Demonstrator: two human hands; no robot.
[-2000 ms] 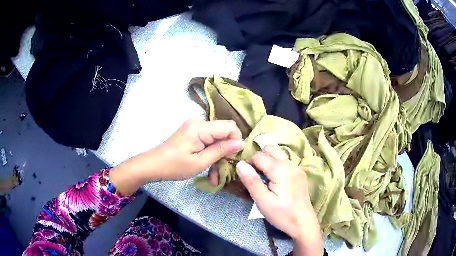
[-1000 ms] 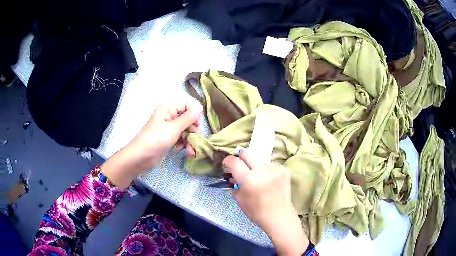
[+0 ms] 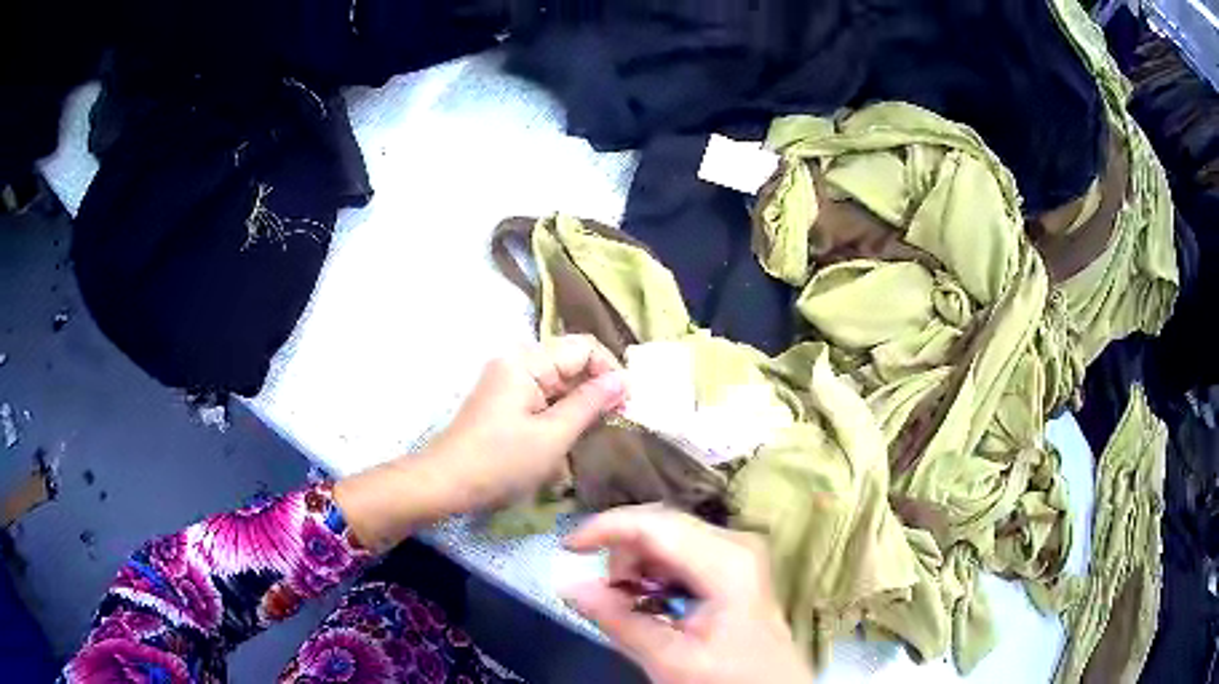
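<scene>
A green garment [image 3: 802, 461] with brown parts lies on the table nearest me. A brown loop sticks out at its upper left. My left hand [image 3: 515, 414] pinches the garment's edge beside a white care label [image 3: 695, 401] between thumb and fingertips. My right hand [image 3: 682, 595] is blurred, just below the garment and off the cloth, fingers curled. The thread snips [image 3: 659, 600] are in its palm, mostly hidden, with a small blue bit and a dark part showing.
A heap of green and brown garments [image 3: 922, 294] with a white tag lies on the right. Black cloth [image 3: 201, 254] with pale thread clippings [image 3: 274, 221] hangs over the left side of the white table [image 3: 415, 227]. More black cloth lies behind.
My left hand has moved right to the label's edge. My right hand has let go of the label and moved down towards me. The label now lies flatter across the garment.
</scene>
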